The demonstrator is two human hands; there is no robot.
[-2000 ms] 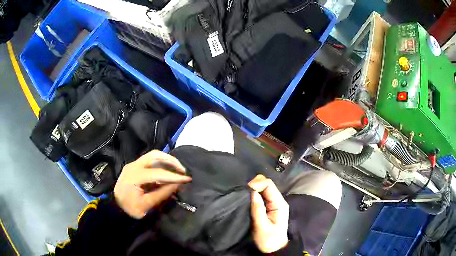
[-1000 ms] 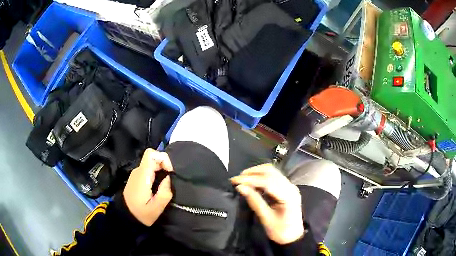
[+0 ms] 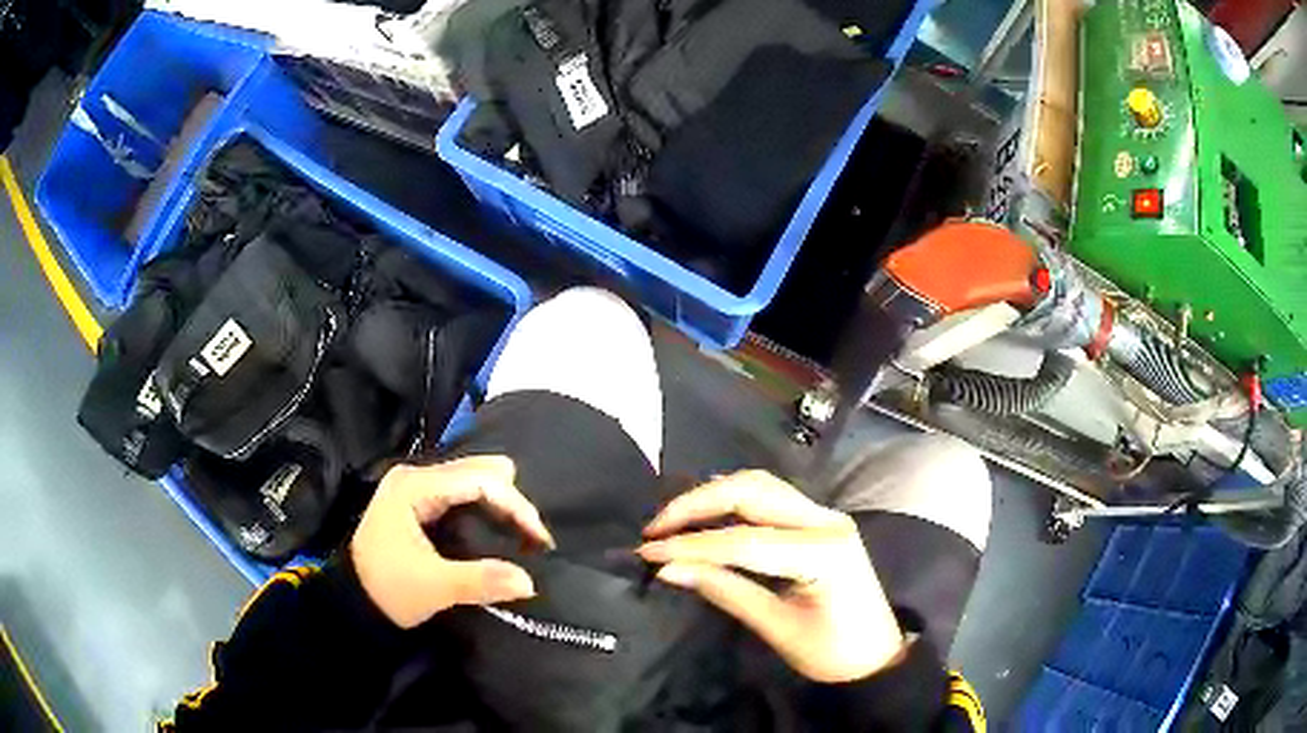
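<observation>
A black bag [image 3: 573,666] lies on my lap at the bottom centre, with a silvery zipper [image 3: 552,630] running across it. My left hand [image 3: 437,551] is at the bag's left edge, thumb and fingers apart. My right hand [image 3: 781,573] is at the bag's upper right, thumb and fingertips pinching a bit of its dark edge. The lower part of the bag merges with my dark clothing.
Blue bins of black bags stand ahead [image 3: 609,265] and at left [image 3: 495,294], near another blue bin [image 3: 86,179] at upper left. At right are a green machine [image 3: 1190,244], an orange-red handle [image 3: 968,265], a grey hose [image 3: 1003,401] and a blue crate [image 3: 1132,630].
The zipper came into fuller view, then shifted slightly left. My left thumb and fingers have parted from the fabric. My right hand moved inward to the bag's upper edge.
</observation>
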